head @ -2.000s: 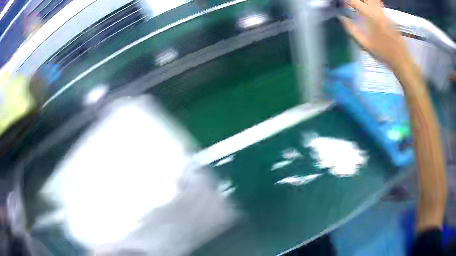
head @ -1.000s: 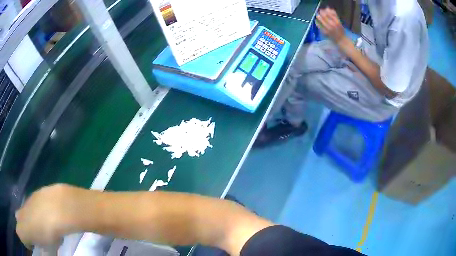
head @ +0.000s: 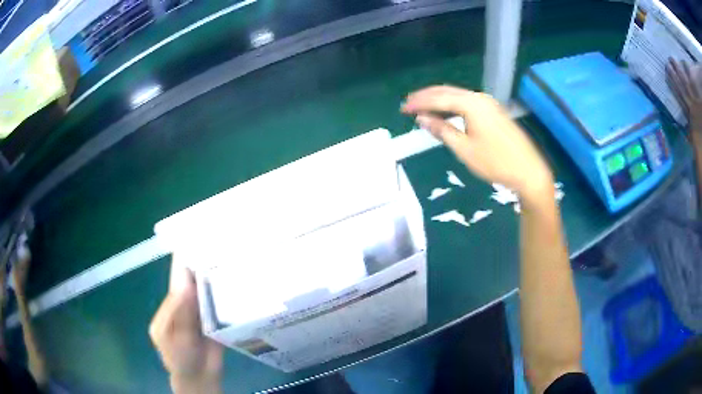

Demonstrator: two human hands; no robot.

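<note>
An open white retail carton point(head: 346, 315) stands on the green surface in front of me. Its long white top flap point(head: 285, 192) is raised and leans to the far side. White shapes and a dark gap show inside. My left hand point(head: 185, 331) holds the carton's left end, with the thumb up along the edge. My right hand point(head: 473, 135) is in the air right of the carton, fingers slightly bent and apart, holding nothing. It partly covers the small white scraps point(head: 454, 218) lying right of the carton.
A blue digital scale point(head: 593, 100) with a bare top plate stands at the right. Beyond it, another person's hand point(head: 685, 88) touches a white carton point(head: 658, 58). A white upright point(head: 502, 54) rises from the rail. A blue stool point(head: 646, 331) is at lower right. Another hand shows at far left.
The view has swung back left to the open carton, now held by my left hand. My right arm no longer reaches across the view. The carton that stood on the scale is now off it, beyond.
</note>
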